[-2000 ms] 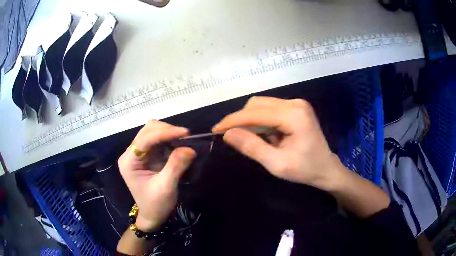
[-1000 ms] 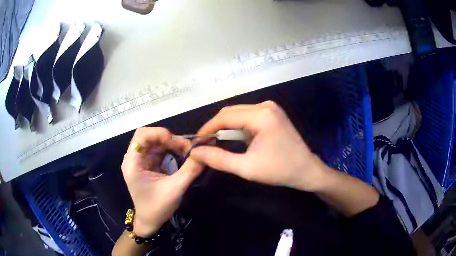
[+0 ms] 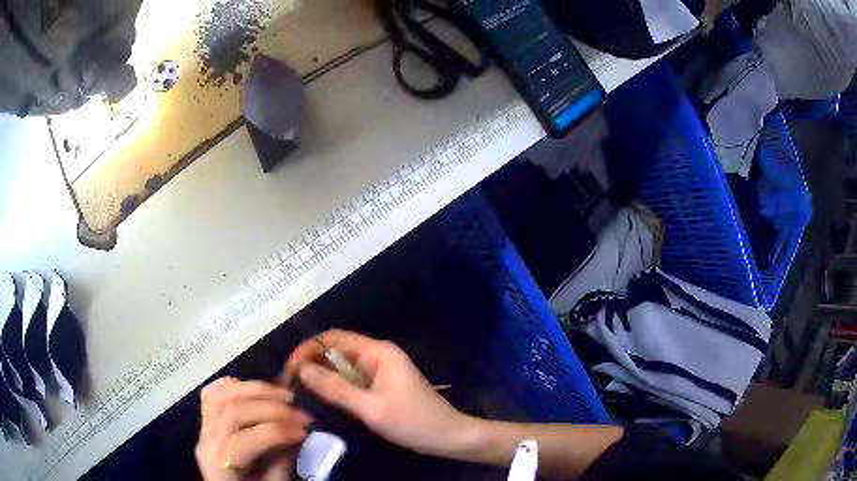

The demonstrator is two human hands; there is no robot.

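My left hand (image 3: 249, 427) and my right hand (image 3: 376, 385) are close together over my dark lap. They hold a small dark and pale fabric piece (image 3: 320, 455), its pale end showing below the fingers. A slim pale tool (image 3: 348, 367) lies in my right hand. Much of the piece is hidden by the fingers. Several curled black and white tab pieces (image 3: 64, 340) stand in a row at the left. One dark tab piece (image 3: 273, 105) lies alone near the machine bed.
A lit smartphone (image 3: 538, 61) lies beside black-handled scissors (image 3: 428, 56) at the table's back right. The machine head (image 3: 66, 52) is top left. The printed ruler (image 3: 357, 214) runs along the table edge. Blue baskets (image 3: 700, 178) hold striped garment pieces (image 3: 672, 338) at the right.
The view has swung to the right, bringing the phone, scissors and machine bed into frame. My hands sit lower, and a pale end of the piece now hangs below them.
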